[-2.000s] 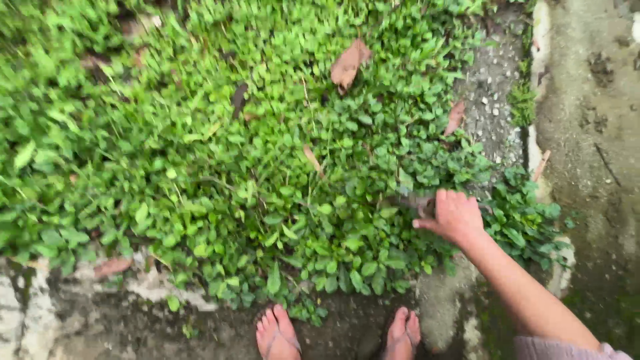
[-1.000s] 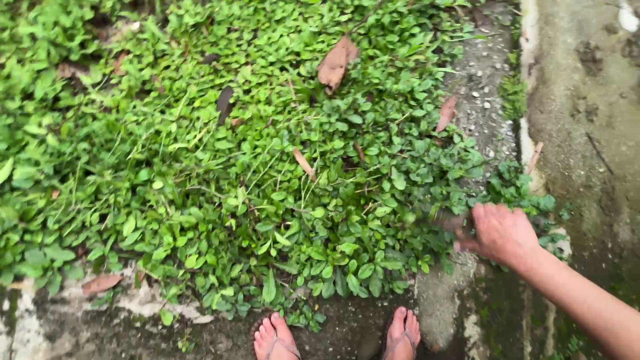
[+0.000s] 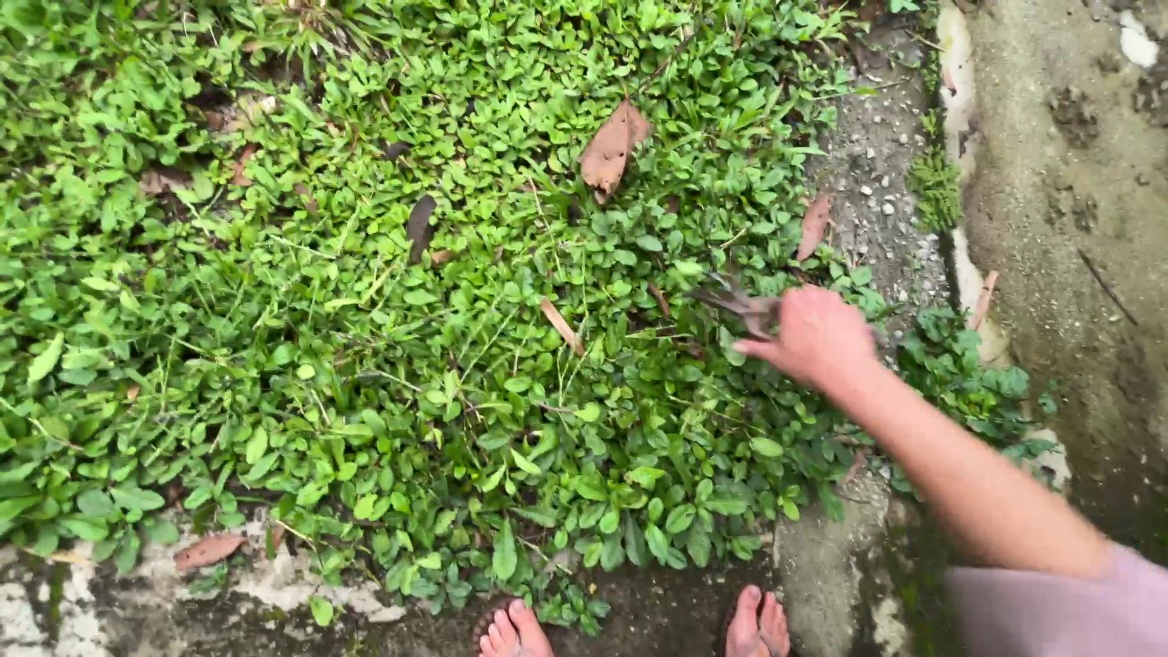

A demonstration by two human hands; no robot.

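Note:
My right hand [image 3: 817,336] comes in from the lower right, closed on a metal cutting tool that looks like pruning shears [image 3: 744,306], blurred by motion. The blades point left, low over a dense patch of small-leaved green ground-cover plants [image 3: 511,401]. Just left of the blades lies a narrow brown dry leaf [image 3: 561,326]. A larger brown dry leaf [image 3: 615,151] rests on the plants farther up. My left hand is outside the view.
A narrow gravelly strip [image 3: 881,182] and a pale concrete edge [image 3: 960,182] run along the right. Stained concrete [image 3: 1058,201] lies beyond. My feet [image 3: 516,631] in thong sandals are at the bottom, by a worn concrete border [image 3: 246,593].
My right hand has moved up and left from the plants near the concrete edge, with the tool in it. The tool shows more clearly now than one second ago.

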